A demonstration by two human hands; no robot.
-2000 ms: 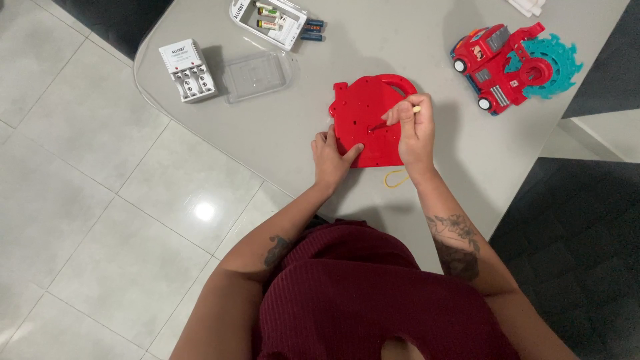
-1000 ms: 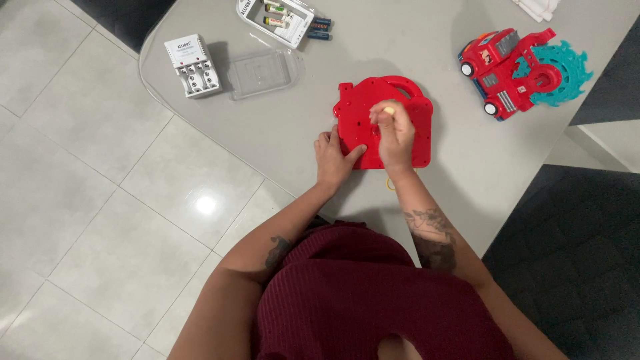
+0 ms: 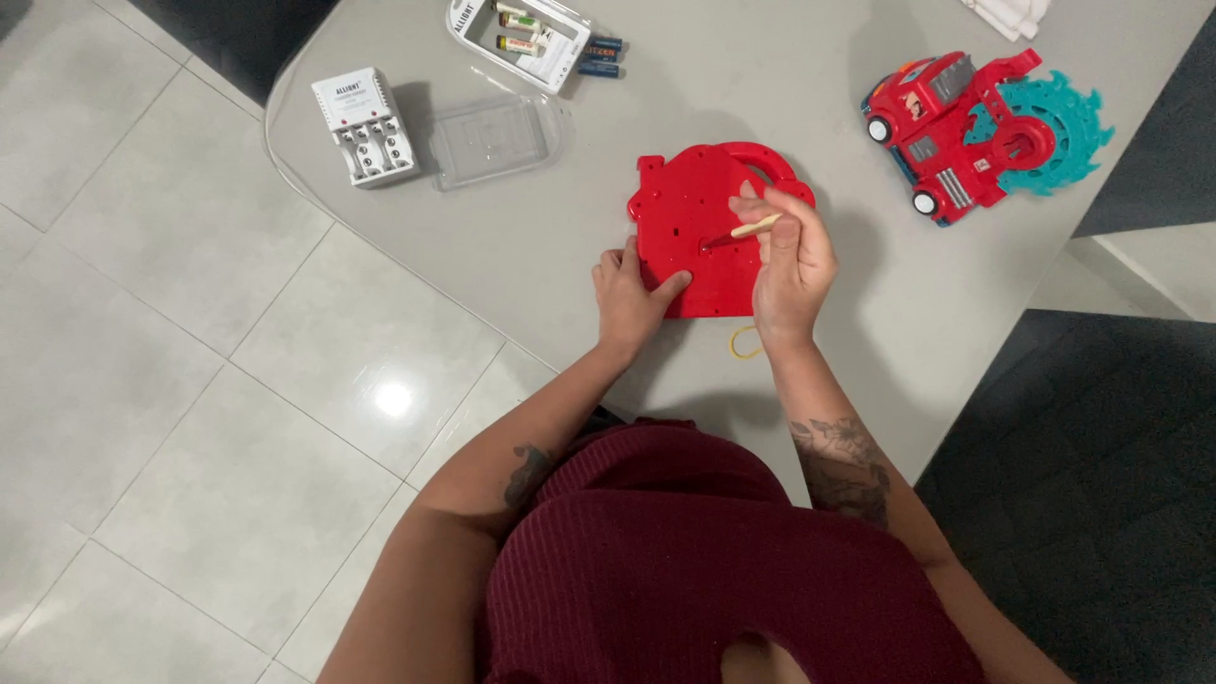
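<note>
A red plastic toy case [image 3: 703, 214] with a curved handle and small holes lies on the grey table. My left hand [image 3: 636, 294] rests on its lower left edge, thumb on top and fingers along the side. In my right hand [image 3: 796, 261] is a screwdriver [image 3: 755, 227] with a pale handle, held at a slant; its tip meets the case near a small hole at the middle. A yellow loop [image 3: 745, 342], perhaps a rubber band, lies just below the case, partly beside my right wrist.
A white battery charger [image 3: 366, 128] and a clear plastic cover [image 3: 494, 142] lie to the left. Behind them are a package with batteries [image 3: 522, 38] and loose dark batteries [image 3: 600, 57]. A red toy truck [image 3: 950, 138] with a teal wheel stands right, near the table's edge.
My right hand has shifted and turned on the screwdriver, which stood more upright one second ago and now slants. My left hand has stayed on the case.
</note>
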